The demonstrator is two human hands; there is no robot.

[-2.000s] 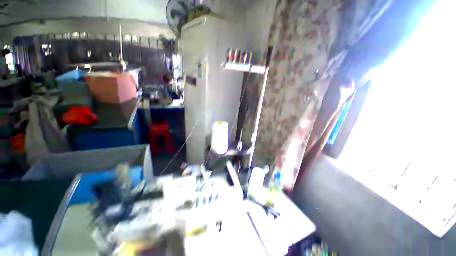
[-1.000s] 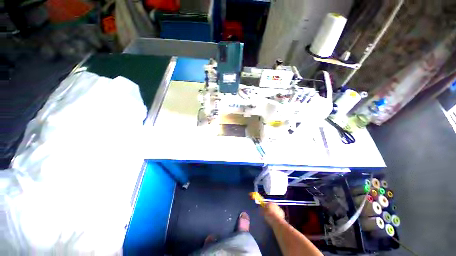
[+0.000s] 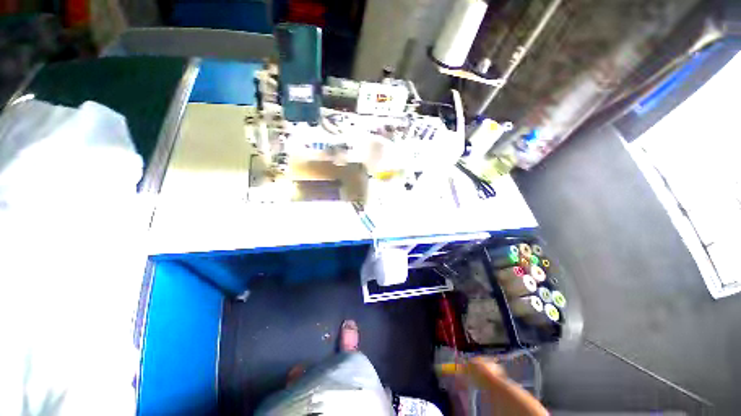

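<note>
My right hand [image 3: 479, 374] is low at the right of my legs, blurred, with a small yellow-orange tool [image 3: 448, 369] at its fingertips. The hand is beside the dark crate of thread cones, over a pale, see-through container or bag edge. My left hand is not in view. The white sewing machine [image 3: 349, 134] with a dark teal box [image 3: 300, 77] stands on the white-topped table [image 3: 244, 231]. White cloth [image 3: 69, 268] lies in a large pile at the left.
The dark crate with thread cones [image 3: 532, 288] stands on the floor at the right. A white wire rack [image 3: 406, 292] is under the table. Blue tweezers or snips [image 3: 366, 218] lie near the table's front edge. A large thread cone [image 3: 461, 32] is behind. A barred window is at right.
My right hand with the yellow-orange tool has moved right and down, from below the wire rack towards the floor beside the crate. The view has swung down to the machine, then slightly right.
</note>
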